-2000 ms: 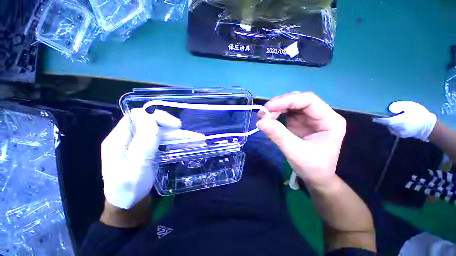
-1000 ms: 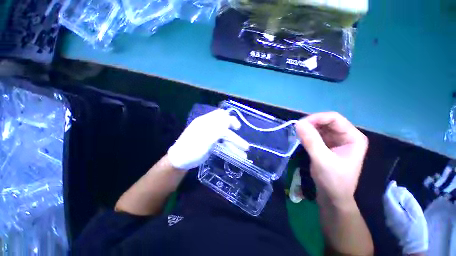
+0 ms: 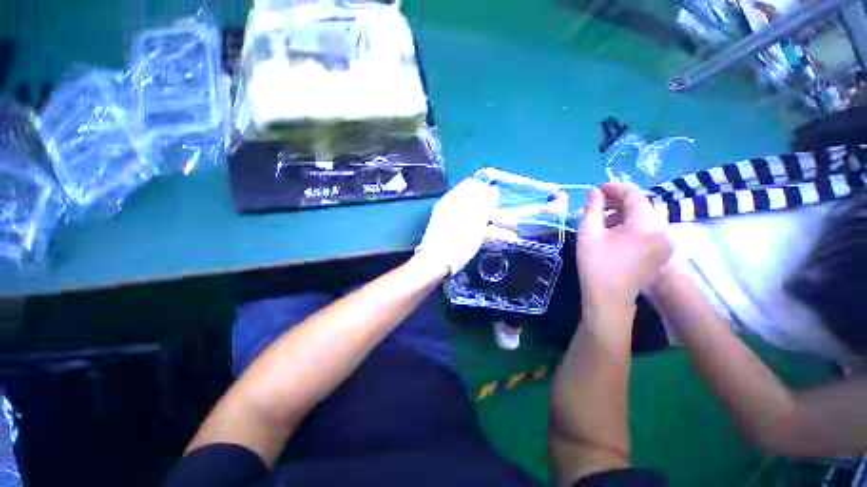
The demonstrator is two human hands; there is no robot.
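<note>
My left hand (image 3: 458,226), in a white glove, holds an open clear plastic case (image 3: 509,276) by its left side, just off the bench's front edge. My bare right hand (image 3: 618,238) is at the right of the case, fingertips pinched on the white sealing ring (image 3: 582,187). The ring shows only as thin pale strands stretched from the case to my right fingers. My left fingers partly hide the upper half of the case.
The press fixture (image 3: 333,90) stands on its black base plate (image 3: 333,181) on the green bench (image 3: 513,105). Bagged cases (image 3: 100,133) lie left of it. A small black part (image 3: 613,133) lies at right. Another person's striped sleeve (image 3: 761,185) and arm are close at right.
The view has swung right. My hands, with the case and ring, are now farther out, close to the bench edge and the other person. My right hand still pulls the ring to the right.
</note>
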